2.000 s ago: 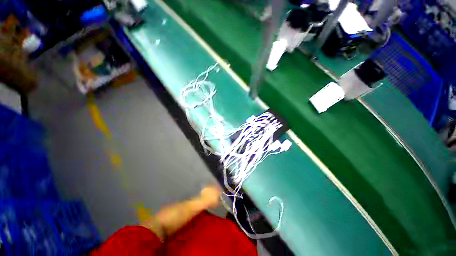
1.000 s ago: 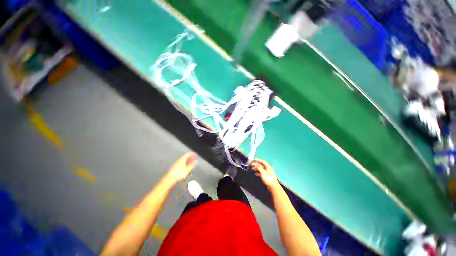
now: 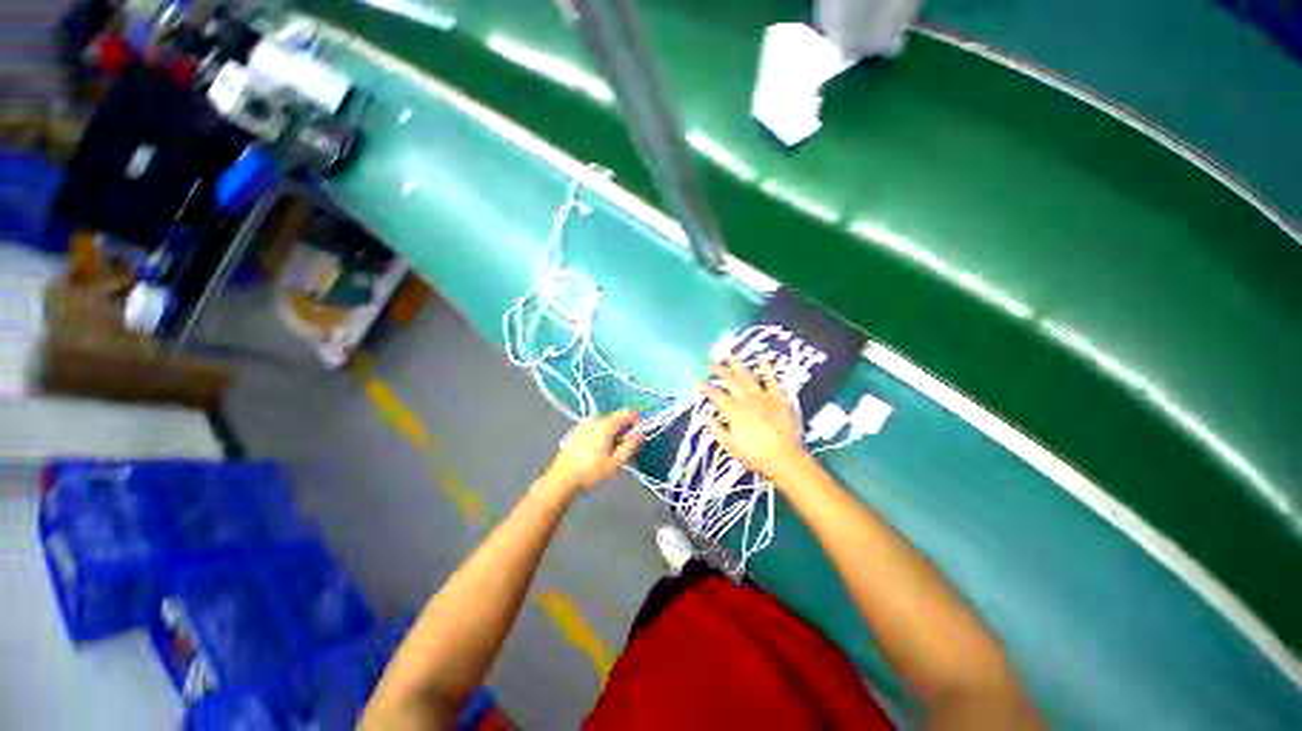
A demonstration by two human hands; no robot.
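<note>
A tangle of white cables point(image 3: 710, 479) lies on the green bench, bunched over a flat black hub point(image 3: 825, 339) with rows of plugged-in white ends. More cable loops lie on the bench to its left. My right hand point(image 3: 754, 417) rests on the cables at the hub with its fingers spread. My left hand point(image 3: 598, 446) is at the bench's near edge beside the cables, fingers bent; whether it grips a cable is unclear. White connector ends point(image 3: 851, 417) lie right of the hub.
A dark green conveyor point(image 3: 985, 236) runs beyond the bench, with a white camera unit point(image 3: 794, 83) on it. A grey post point(image 3: 650, 122) stands at the bench's far edge. Blue crates point(image 3: 179, 536) stand on the floor at left, near cartons point(image 3: 122, 343) and a yellow line.
Both hands have moved up to the cables; my right hand now lies on them at the hub. My left hand has come from over the floor to the bench edge. The view has shifted.
</note>
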